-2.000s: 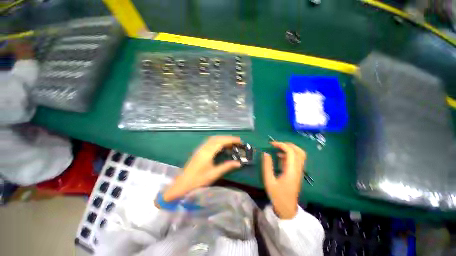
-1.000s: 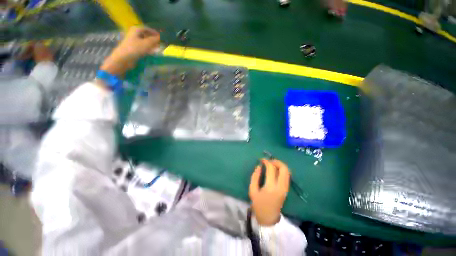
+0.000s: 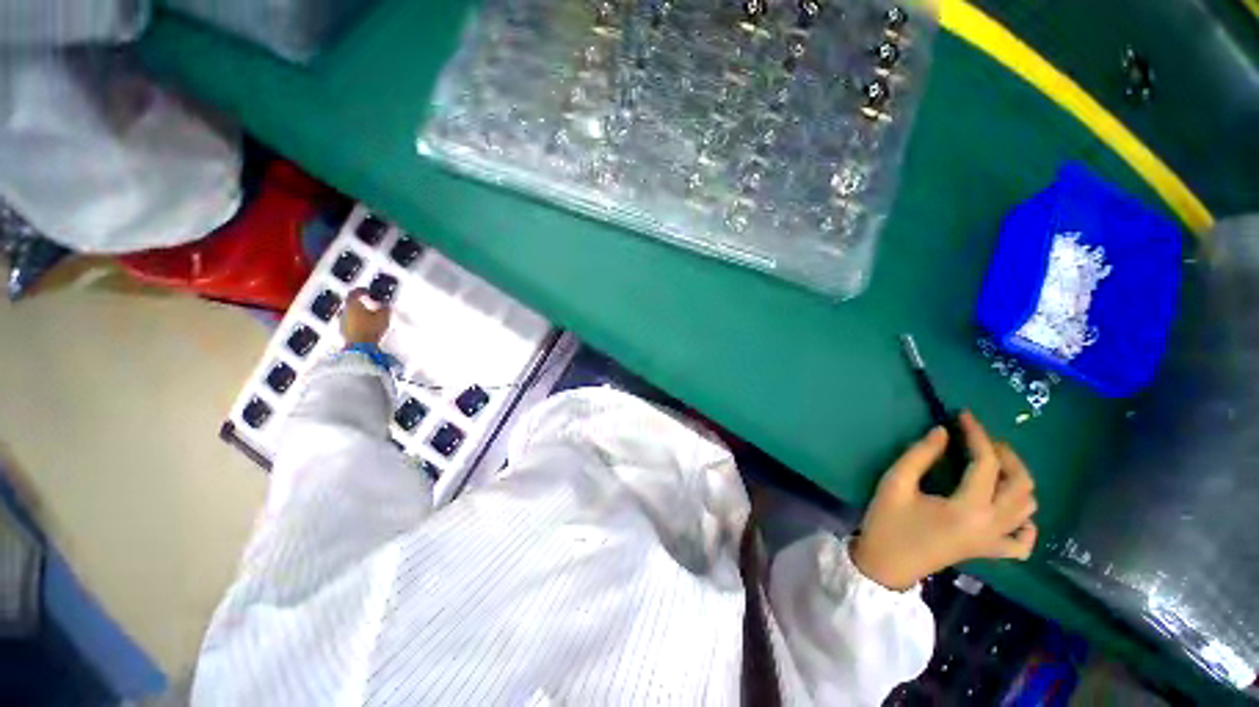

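Note:
My left hand (image 3: 365, 322) is small in view, over the white tray (image 3: 464, 321) below the bench edge. Its fingertips are at a black rounded-square housing (image 3: 383, 286); I cannot tell whether they grip it. More black housings, such as one near the tray's lower edge (image 3: 446, 439), sit in the pockets. My right hand (image 3: 950, 506) is at the bench's front edge, fingers curled around slim dark tweezers (image 3: 922, 379). The pale grey end of the tweezers points up and away; their other end is hidden by the hand.
A clear blister tray (image 3: 663, 152) with small dark and gold parts lies on the green mat. A blue bin (image 3: 1140, 297) holds white fittings, some spilled beside it. Stacked blister trays (image 3: 1198, 511) are at right. Another person's sleeve (image 3: 118, 159) is at upper left.
My left hand has moved from beyond the blister tray's far left corner down to the white tray. The view has turned, so the bench is tilted. My right hand still holds the tweezers.

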